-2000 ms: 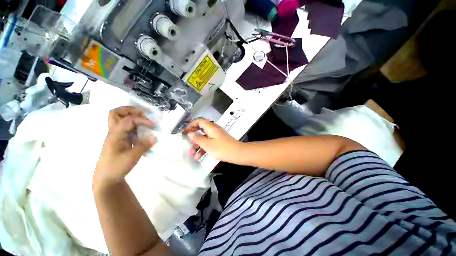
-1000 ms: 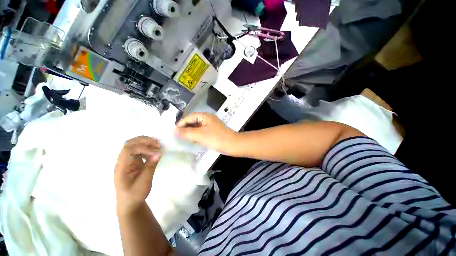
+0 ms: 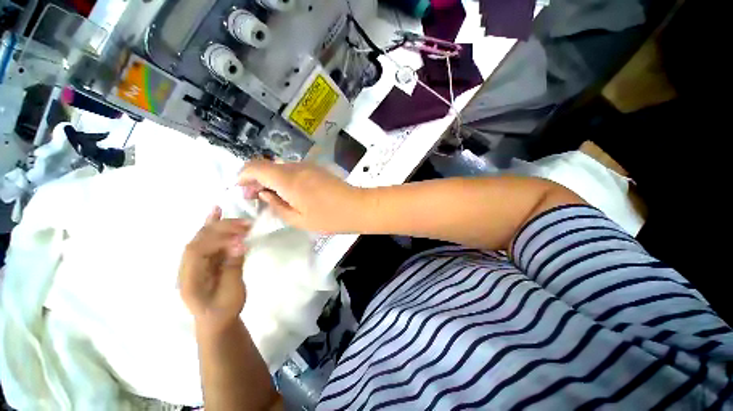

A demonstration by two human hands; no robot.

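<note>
A large heap of white fabric [image 3: 120, 265] lies under and left of my hands. My left hand [image 3: 215, 269] has its fingertips on the cloth just below the machine, thumb and fingers pinching an edge. My right hand [image 3: 293, 193] is in front of the presser foot area, its fingers closed on the white cloth beside my left fingertips. The overlock machine [image 3: 189, 40] stands above my hands, with its yellow caution label to the right. The needle area is partly hidden by cloth and my right hand.
Maroon scraps [image 3: 414, 103] and pinkish-red snips [image 3: 434, 46] lie right of the machine. Grey fabric [image 3: 538, 88] is at the table's right edge. A white cloth pile [image 3: 591, 181] is lower right. A black clip-like object [image 3: 95, 147] sits left of the machine.
My right hand has moved left and slightly up, over the cloth in front of the machine. My left hand moved down from its earliest position and then stayed near the same place.
</note>
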